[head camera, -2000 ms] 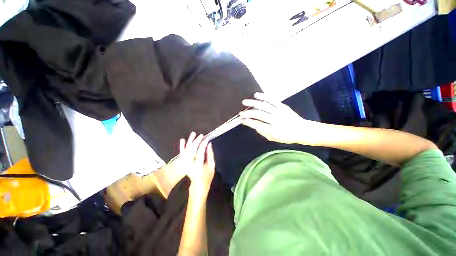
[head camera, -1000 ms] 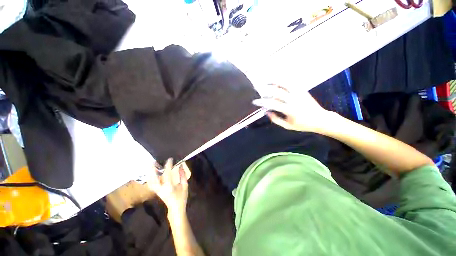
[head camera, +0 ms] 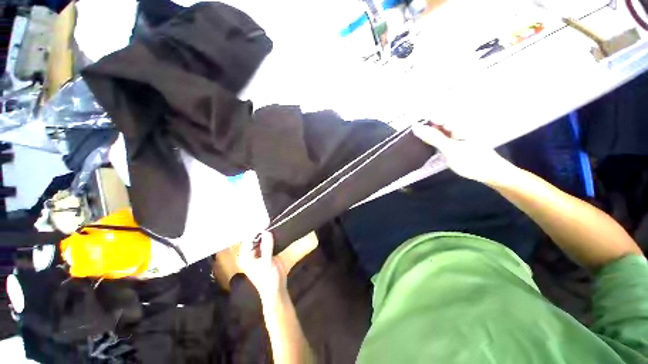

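Observation:
A dark brown-black garment (head camera: 213, 92) lies over the white table, its bulk at the upper left and one tube-like end stretched toward me. Two thin pale lines run along its open hem edge (head camera: 341, 178). My left hand (head camera: 264, 264) grips the lower left end of the edge near the table's front. My right hand (head camera: 465, 151) grips the upper right end. The edge is pulled taut between both hands. Small metal sewing machine parts (head camera: 398, 44) show at the top, away from the cloth.
Small black-tipped snips (head camera: 490, 47), a tan-handled tool (head camera: 604, 44) and dark red scissor loops (head camera: 637, 13) lie at the table's upper right. An orange-yellow item (head camera: 106, 249) with black cord sits left. Clear plastic (head camera: 74, 106) lies upper left. Dark cloth (head camera: 177, 320) is piled below.
The view has shifted, so the table and garment appear farther right. The hem edge is turned up and both pale lines now show apart. Both hands still hold its ends, spread wider than two seconds ago.

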